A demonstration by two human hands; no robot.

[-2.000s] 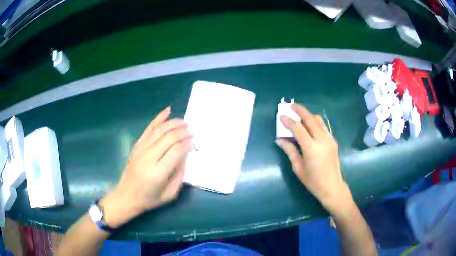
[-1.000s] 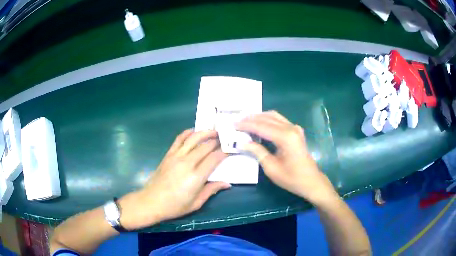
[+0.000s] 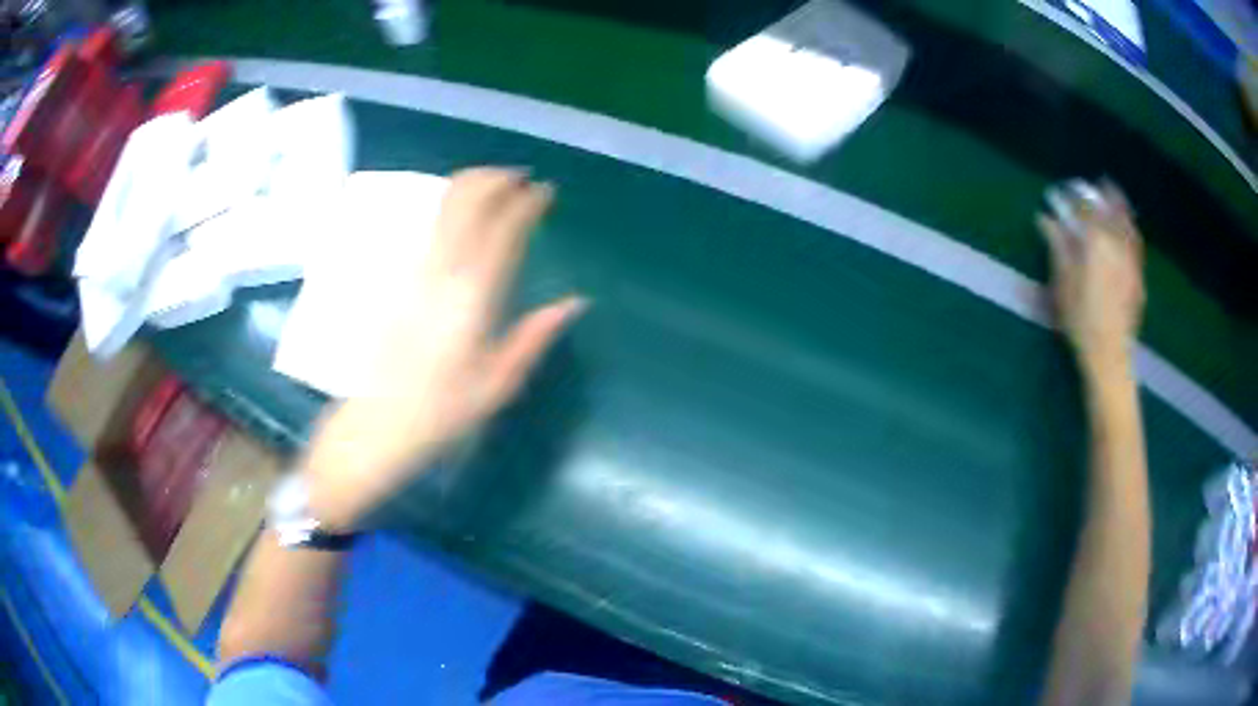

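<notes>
A flat white inner tray (image 3: 373, 248) lies at the left of the green worktop, against the stacked white pieces. My left hand (image 3: 442, 331) is over its right side, fingers forward and thumb spread away to the right. The hand hides part of the tray; I see no grip on it. My right hand (image 3: 1097, 269) is at the upper right, reaching over the belt. Its blurred fingertips show something whitish, and I cannot tell if it is a held charger.
Stacked white trays (image 3: 207, 207) lean at the left, beside red pieces (image 3: 69, 138). A white tray (image 3: 807, 83) and a small white piece (image 3: 400, 19) are on the belt. An open brown carton (image 3: 104, 483) is at lower left. Blurred whitish items (image 3: 1221, 566) are at the right edge.
The view has swung left. The tray has gone from the middle to the stack at the left. My hands have parted, the right one now over the belt. A white tray on the belt has come into view.
</notes>
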